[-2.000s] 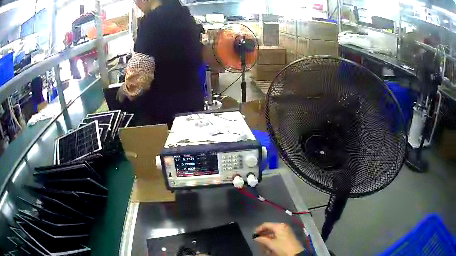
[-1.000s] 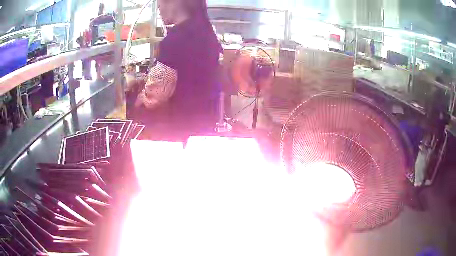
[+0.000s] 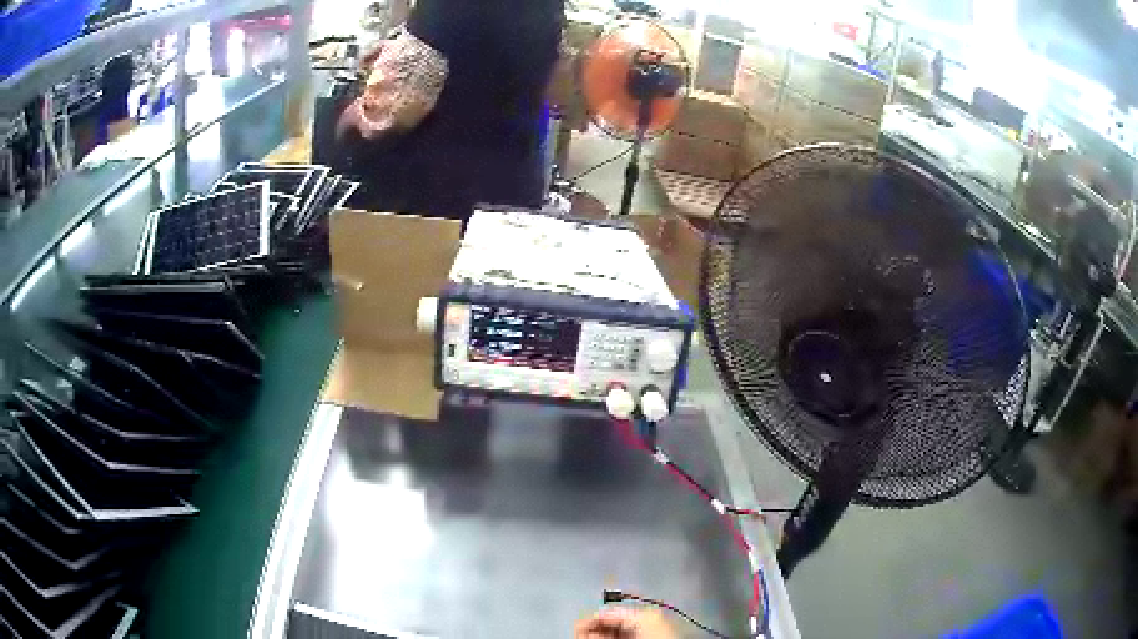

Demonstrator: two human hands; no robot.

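Note:
My right hand (image 3: 628,623) is at the bottom edge, mostly cut off; whether it grips anything cannot be told. A thin black cable with a small connector (image 3: 612,597) shows just above it and runs right to the red and black test leads (image 3: 721,507). The leads come from two pale terminals on the bench meter (image 3: 568,327), whose dark screen shows coloured digits. The edge of a solar panel (image 3: 343,624) shows at the bottom left of the grey metal table (image 3: 499,524). My left hand is not in view.
Dark solar panels (image 3: 150,362) lean and overlap on the green bench (image 3: 237,524) at left. A cardboard flap (image 3: 389,312) stands left of the meter. A large black fan (image 3: 861,325) stands right. A person (image 3: 468,112) is behind the meter. A blue crate (image 3: 1017,622) is bottom right.
The view blew out white a second ago and is clear again. The black-backed panel is out of sight; a panel edge shows at the bottom left. My right hand sits lower in the picture.

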